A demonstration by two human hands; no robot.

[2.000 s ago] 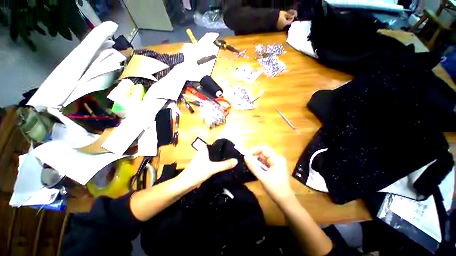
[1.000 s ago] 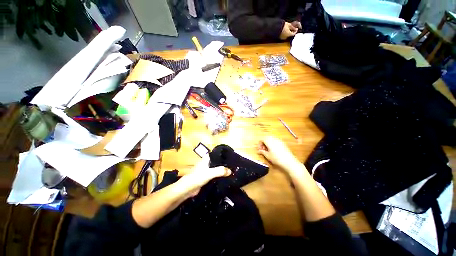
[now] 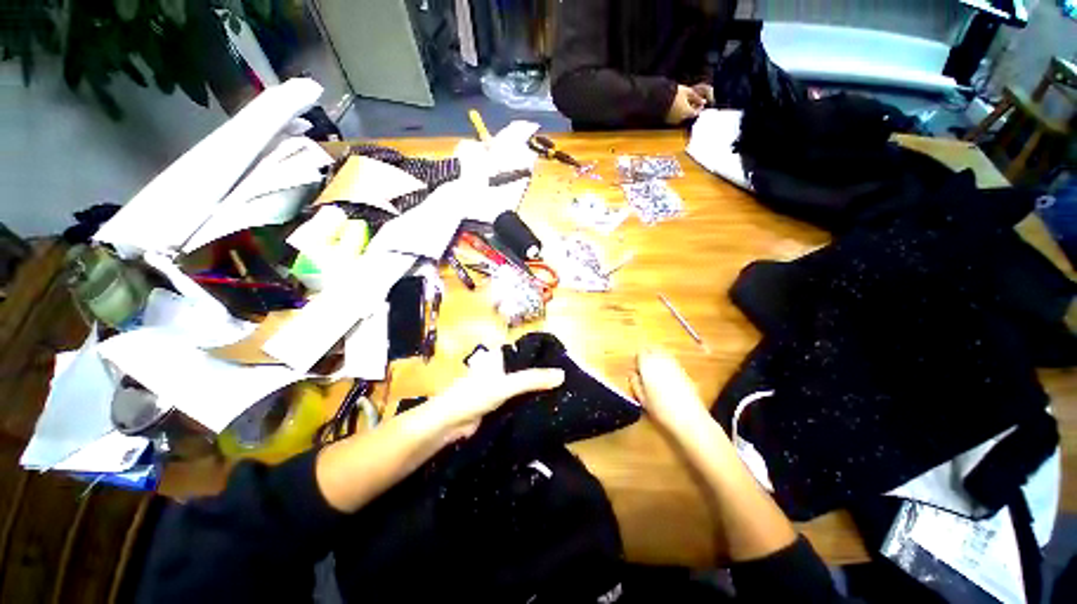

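A black speckled garment piece lies bunched at the table's near edge and runs down into my lap. My left hand holds its upper part, thumb stretched over the cloth. My right hand is at the cloth's right tip, fingers bent; its fingertips are blurred, so I cannot tell whether it grips the cloth or a small part. A small black-and-white bordered tag shows partly behind my left hand.
Small hardware packets lie mid-table, near a black thread cone and red-handled scissors. A thin stick lies right of them. Paper patterns cover the left; black garments fill the right. A person's hands show across the table.
My right hand first moved away from the cloth, then came back beside its right tip. The cloth has spread out to the right. My left hand still holds it.
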